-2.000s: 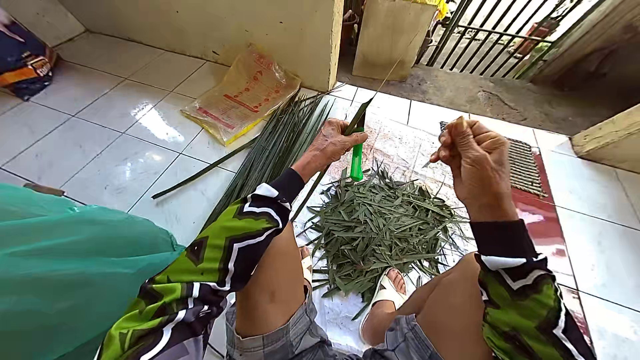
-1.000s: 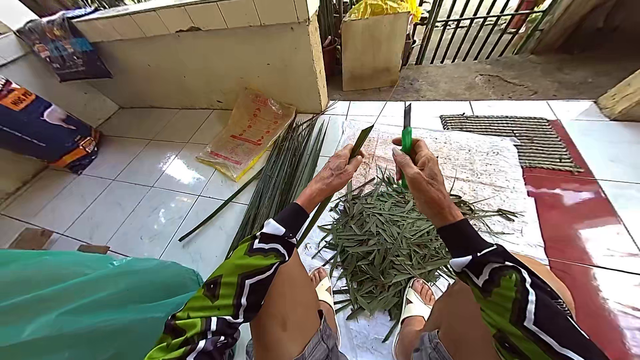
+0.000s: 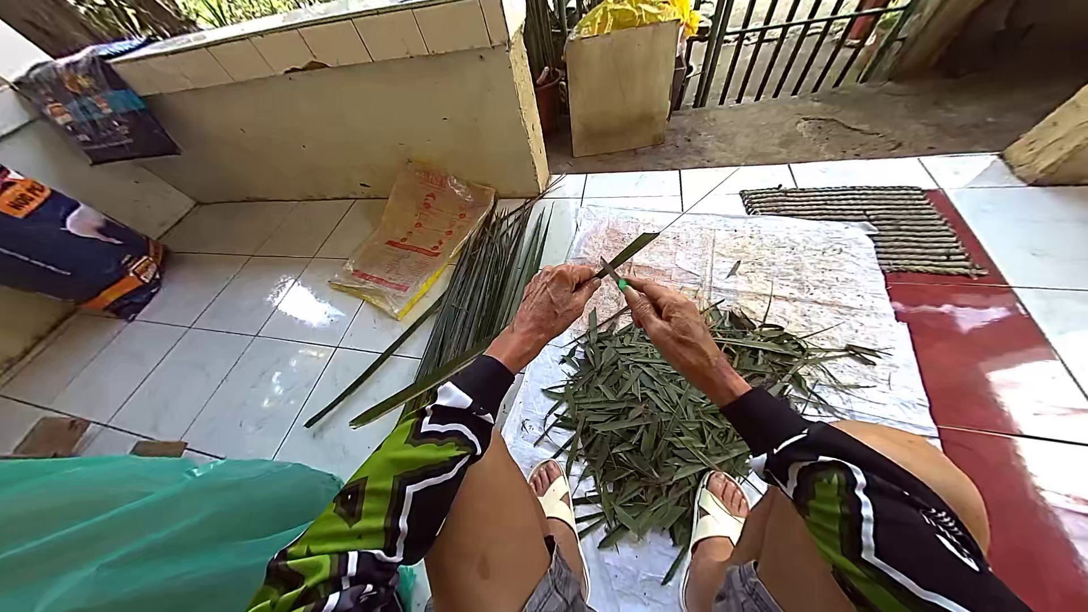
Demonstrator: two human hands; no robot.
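My left hand (image 3: 551, 308) grips a long green leaf strip (image 3: 636, 248), whose end sticks out past my fingers; a strip also trails back beneath my left forearm. Close beside it, my right hand (image 3: 676, 327) is closed on a green-handled knife (image 3: 622, 284), its short blade against the strip at my left fingertips. Most of the handle is hidden in my palm. Below both hands, a heap of cut green leaf pieces (image 3: 654, 416) lies on a white sheet (image 3: 790, 255) between my feet. A bundle of long leaf strips (image 3: 480, 297) lies on the tiles to the left.
A printed plastic sack (image 3: 416, 234) lies beside the bundle, near a low wall (image 3: 357, 127). Green plastic (image 3: 153, 527) fills the lower left, with a dark blue bag (image 3: 72, 242) beyond. A woven mat (image 3: 858, 225) lies at the right, and a board (image 3: 620, 89) stands near the gate.
Two seconds ago the knife was by my left hand; one second ago it was upright in my right. Now my hands have come together, with the blade on the strip.
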